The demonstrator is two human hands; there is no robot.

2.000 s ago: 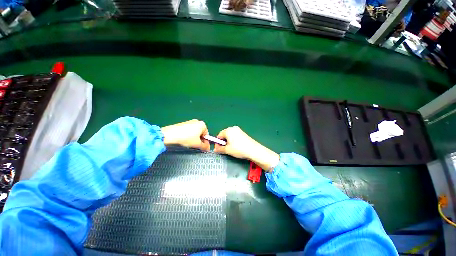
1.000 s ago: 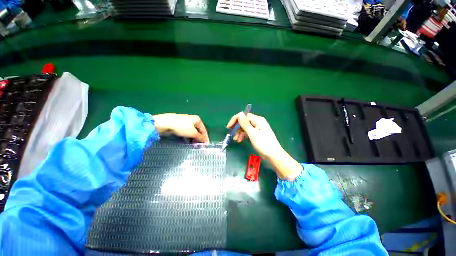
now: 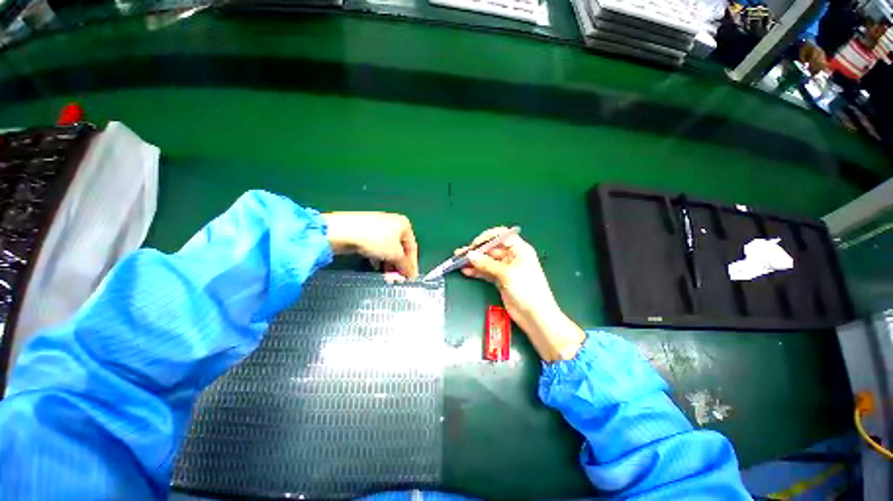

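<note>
The sheet of die-cut adhesive pieces (image 3: 323, 391) lies flat in front of me, with glare at its middle. My right hand (image 3: 504, 264) holds the tweezers (image 3: 485, 250) like a pen, tips at the sheet's top right corner. My left hand (image 3: 387, 243) is at the sheet's top edge, fingertips down beside the tweezer tips. Its fingers are close together; whether they pinch the sheet's edge or a small piece is too small to tell. A red plastic housing (image 3: 497, 334) lies on the green mat right of the sheet, below my right hand, touched by neither hand.
A black compartment tray (image 3: 636, 259) at the right holds a thin dark stick (image 3: 689, 240) and crumpled white paper (image 3: 761, 258). At the far left is a black blister tray (image 3: 39, 181) with a white liner (image 3: 98, 210). White trays (image 3: 641, 29) are stacked across the bench. A person's striped garment shows top right.
Since two seconds ago, my hands have parted and the right now holds the tweezers pen-like at the sheet's corner. In the last second the tweezers have tilted flatter and the tips shifted slightly left.
</note>
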